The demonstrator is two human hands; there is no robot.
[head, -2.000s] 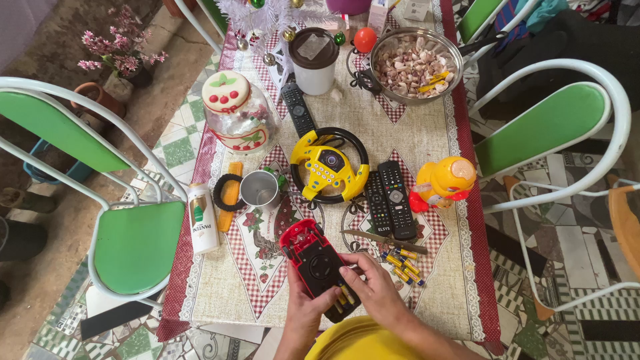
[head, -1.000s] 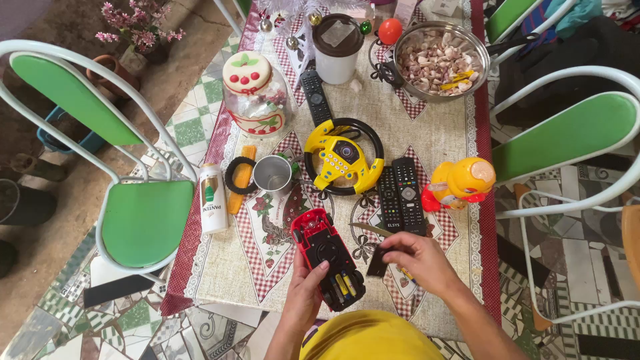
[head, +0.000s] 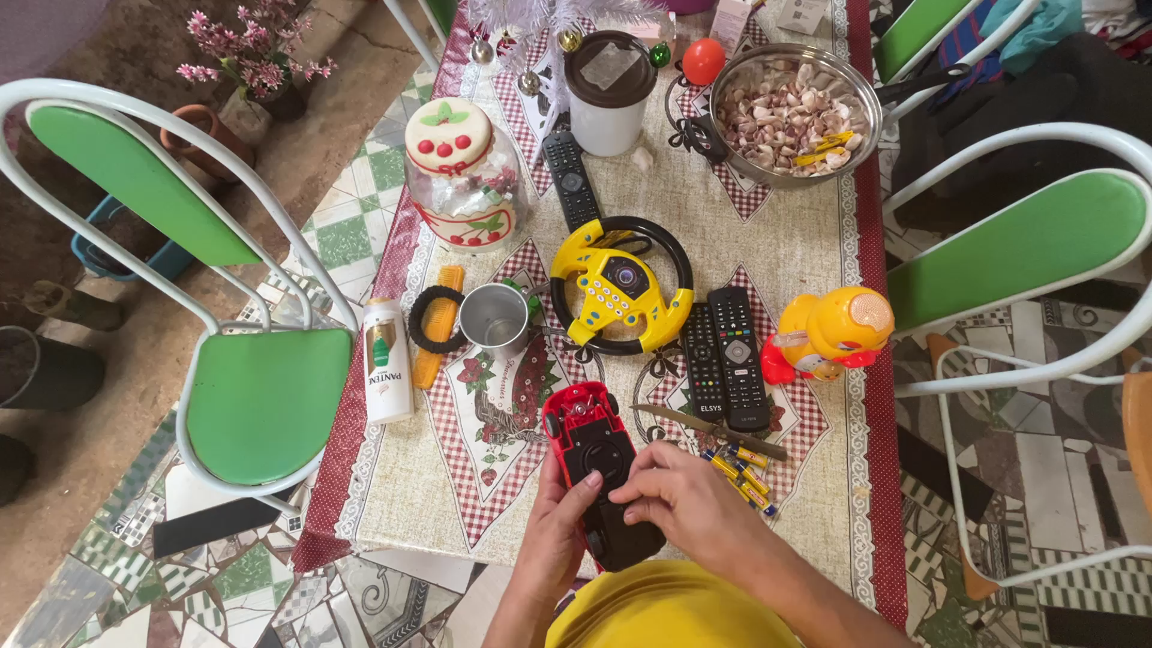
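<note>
My left hand (head: 562, 513) holds a red toy car (head: 589, 450) with its black underside up, near the table's front edge. Over the underside, the bent fingers of my right hand (head: 675, 490) touch or nearly touch it; whether they pinch anything small is hidden. The battery recess is not visible now. Several yellow batteries (head: 745, 477) lie to the right of my right hand, beside a knife (head: 706, 430). Beyond the car are a yellow and black toy steering wheel (head: 621, 286) and two black remote controls (head: 736, 360) side by side.
A metal mug (head: 495, 317), an orange comb (head: 439, 324) and a shampoo bottle (head: 388, 360) stand or lie at left. A yellow toy duck (head: 832, 333) is at right. Farther back are a glass jar (head: 463, 180), a lidded tub (head: 607, 99) and a pan of garlic (head: 792, 117).
My right hand has moved from beside the remotes back onto the car. The batteries seen in the car's open recess one second ago are now covered. The dark piece near my right hand no longer shows there.
</note>
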